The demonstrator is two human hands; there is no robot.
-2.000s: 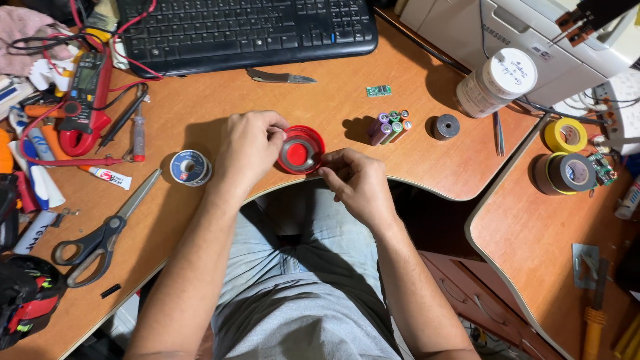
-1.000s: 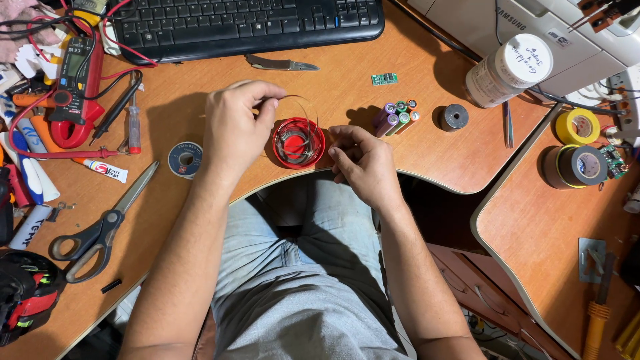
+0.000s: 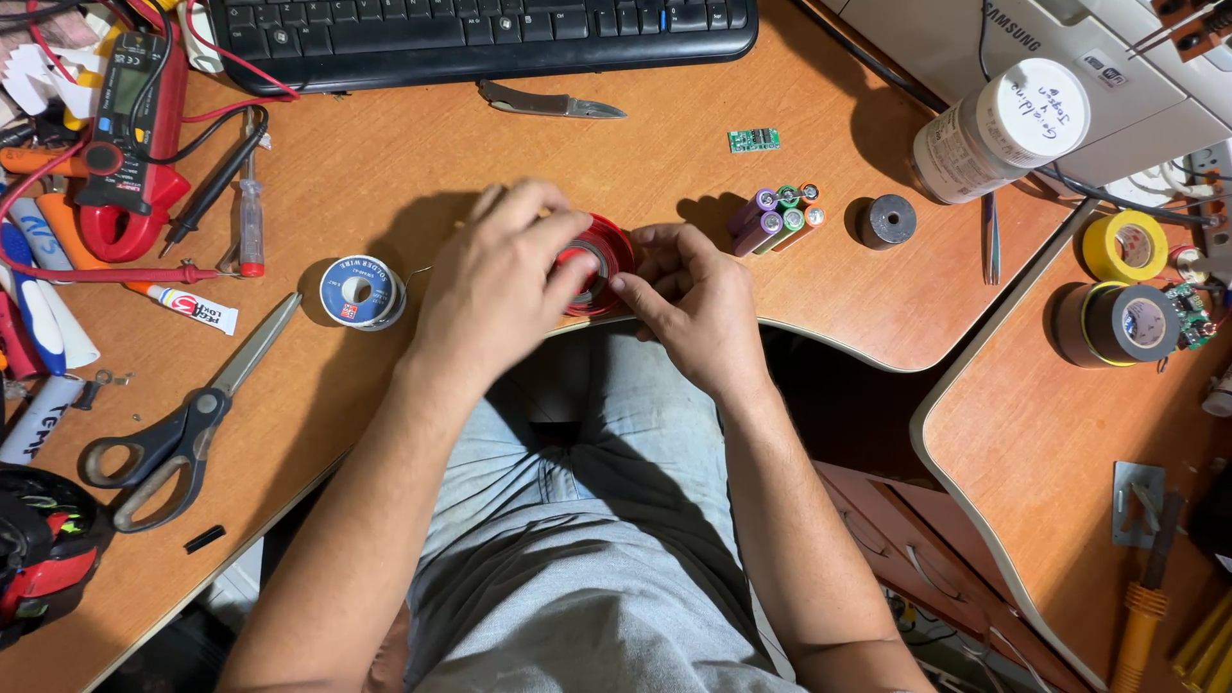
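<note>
A round red container (image 3: 616, 252) with coiled strip or wire inside stands at the desk's front edge, between my hands. My left hand (image 3: 515, 265) reaches over its left side, fingers curled over the coil; whether they grip it is hidden. At the right rim rests my right hand (image 3: 688, 298), thumb and fingertips against the container. Left of my left hand is a spool of solder wire (image 3: 361, 292), its free end sticking out. To the right stand several cylindrical battery cells (image 3: 778, 219), a dark grey roll (image 3: 886, 221) and a small green circuit board (image 3: 754, 141).
A folding knife (image 3: 553, 100) lies below the black keyboard (image 3: 481, 48). Scissors (image 3: 192, 433), a red clamp meter (image 3: 130, 135) and a screwdriver (image 3: 251, 217) lie at left. A white-lidded jar (image 3: 1001, 130), tweezers (image 3: 991, 241) and tape rolls (image 3: 1116, 322) are at right.
One second ago my left hand was raised to the left with a thin strand arching from the container; now it is over the container's left side. My right hand stays at the right rim.
</note>
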